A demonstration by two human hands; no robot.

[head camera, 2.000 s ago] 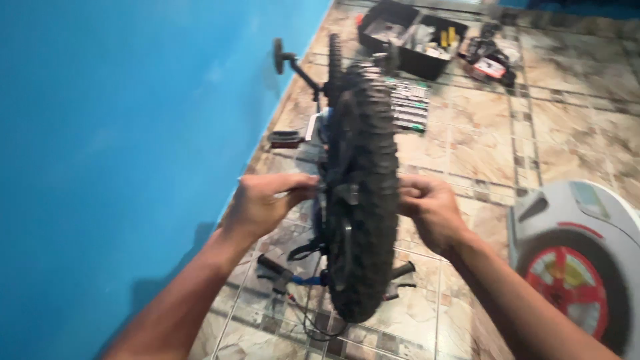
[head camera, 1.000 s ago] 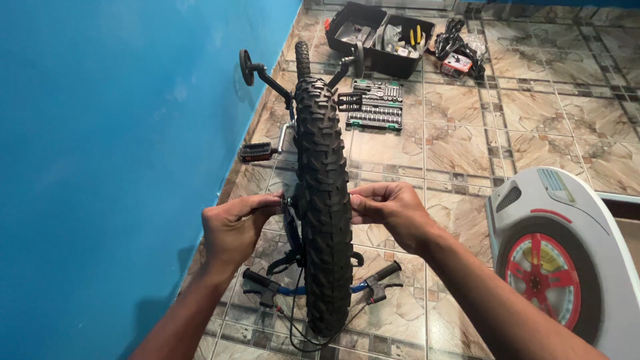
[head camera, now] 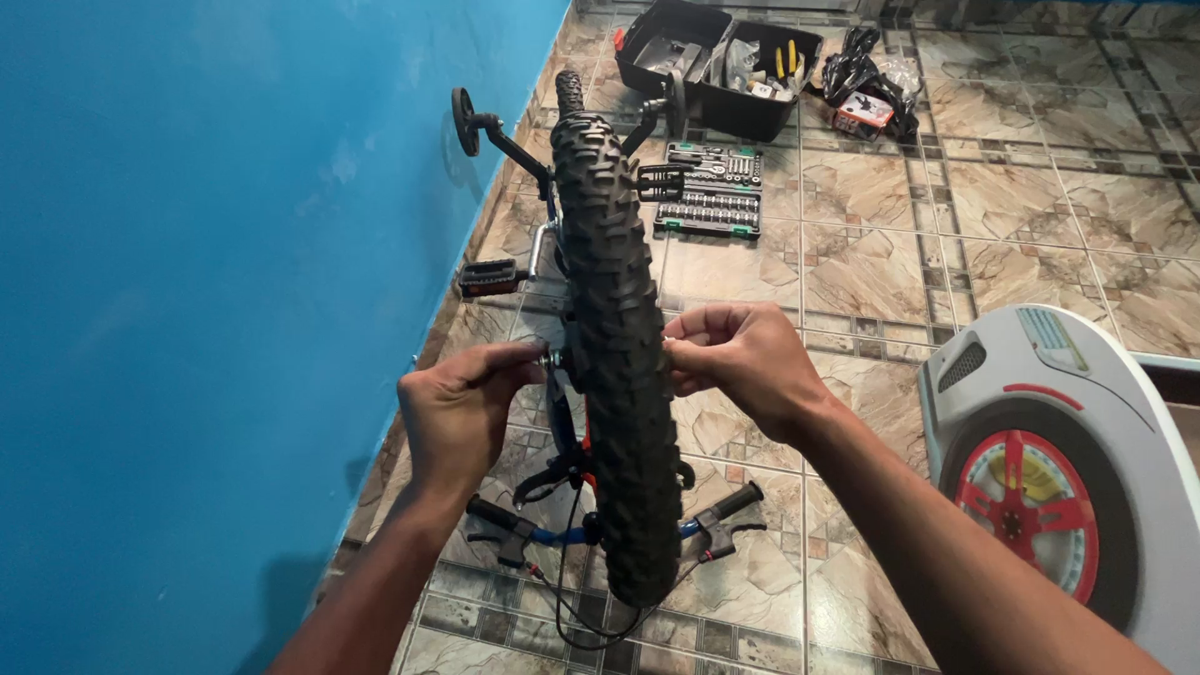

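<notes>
An upside-down child's bicycle stands on its handlebar (head camera: 558, 537), its knobby front tire (head camera: 614, 328) running down the middle. My left hand (head camera: 469, 403) pinches the threaded end of the wheel axle (head camera: 553, 358) at the hub's left side. On the other side, my right hand (head camera: 741, 361) has its thumb and fingers closed at the hub, on a small light-coloured piece mostly hidden by the fingers and tire. A pedal (head camera: 492, 277) sticks out left, another pedal (head camera: 661, 182) right, and training wheels (head camera: 464, 122) stand beyond them.
A blue wall (head camera: 234, 234) rises close on the left. Behind the bicycle lie a socket set (head camera: 710, 214), an open black toolbox (head camera: 750, 111) and a box with plastic bags (head camera: 862, 112). A car-shaped panel with a red wheel (head camera: 1078, 375) stands at the right.
Both hands stay at the wheel hub, on either side of the tire. The view shifts somewhat.
</notes>
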